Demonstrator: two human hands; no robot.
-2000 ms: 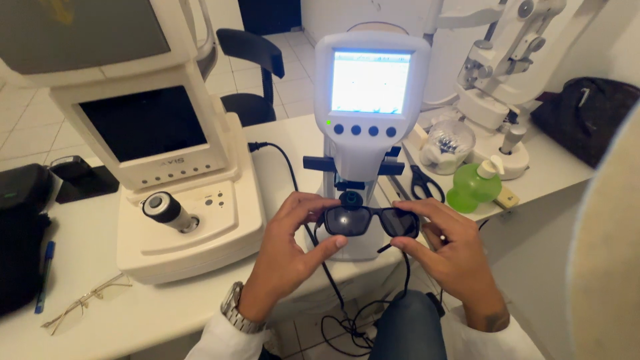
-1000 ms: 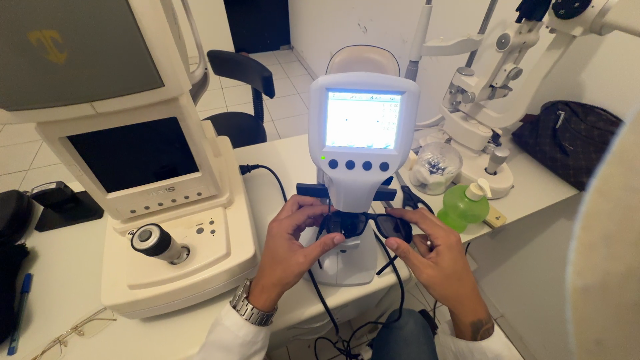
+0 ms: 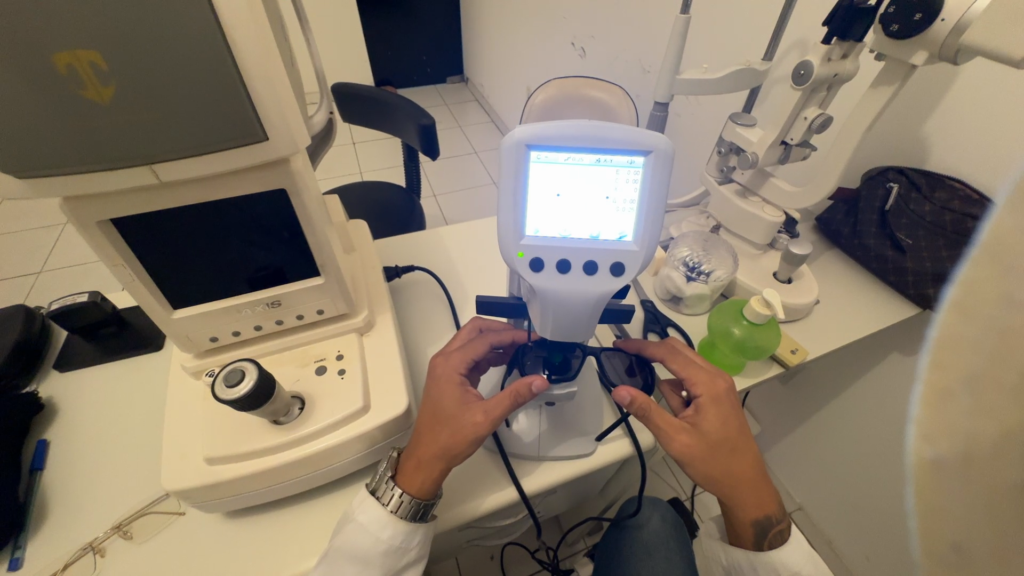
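Black-framed sunglasses [image 3: 628,370] with dark lenses are held level between both hands at a white digital lensmeter [image 3: 586,276]. My left hand [image 3: 472,392] pinches the frame's left end, thumb at the lower rim. That left lens sits under the lensmeter's head, at its lens rest. On the other end, my right hand [image 3: 692,392] grips the rim of the right lens between thumb and fingers. One temple arm hangs below the frame. The lensmeter's screen is lit, with a green light under it.
An autorefractor [image 3: 280,360] with a joystick stands at left, wire-rimmed glasses [image 3: 120,530] and a blue pen [image 3: 30,496] near it. To the right are scissors [image 3: 661,320], a jar of cotton [image 3: 696,272], a green pump bottle [image 3: 740,332], a slit lamp [image 3: 744,200] and a dark bag [image 3: 904,224].
Both hands have brought the sunglasses in from in front of the lensmeter, so the left lens is now under its head. The view has shifted.
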